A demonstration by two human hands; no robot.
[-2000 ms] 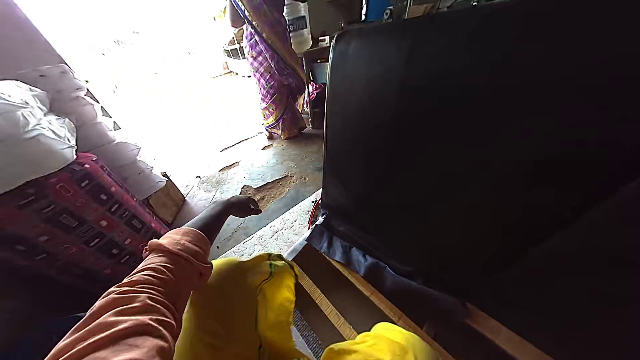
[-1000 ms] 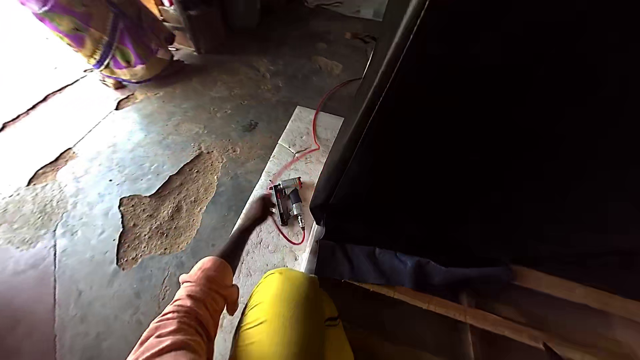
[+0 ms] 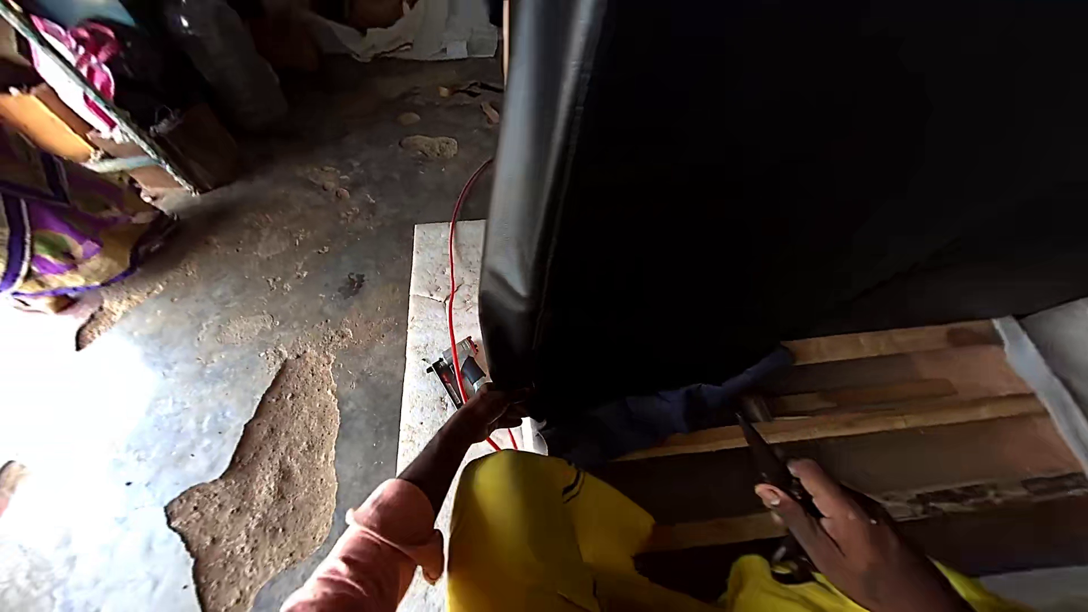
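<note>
My left hand (image 3: 497, 408) is at the lower corner of a large black-upholstered panel (image 3: 722, 187), its fingers partly hidden in shadow against the black cover. Just beyond it a pneumatic staple gun (image 3: 459, 370) lies on a white foam sheet (image 3: 429, 331), with a red air hose (image 3: 452, 280) running over it. My right hand (image 3: 841, 527) holds a dark pointed tool (image 3: 765, 455), perhaps scissors, its tip up and to the left over the wooden frame (image 3: 850, 421). Dark blue fabric (image 3: 671, 412) is bunched along the panel's bottom edge.
Worn floor with a broken patch (image 3: 272, 476) lies on the left. At the upper left a person's patterned purple garment (image 3: 68, 238) shows beside cardboard boxes (image 3: 51, 119). Pale cloth or sheeting (image 3: 425, 30) lies at the back. My yellow-clad knee (image 3: 518, 518) is below the panel's corner.
My left hand has left the staple gun, where it was one second ago, and is at the panel's corner. My right hand with the dark tool has come into view. The view has turned.
</note>
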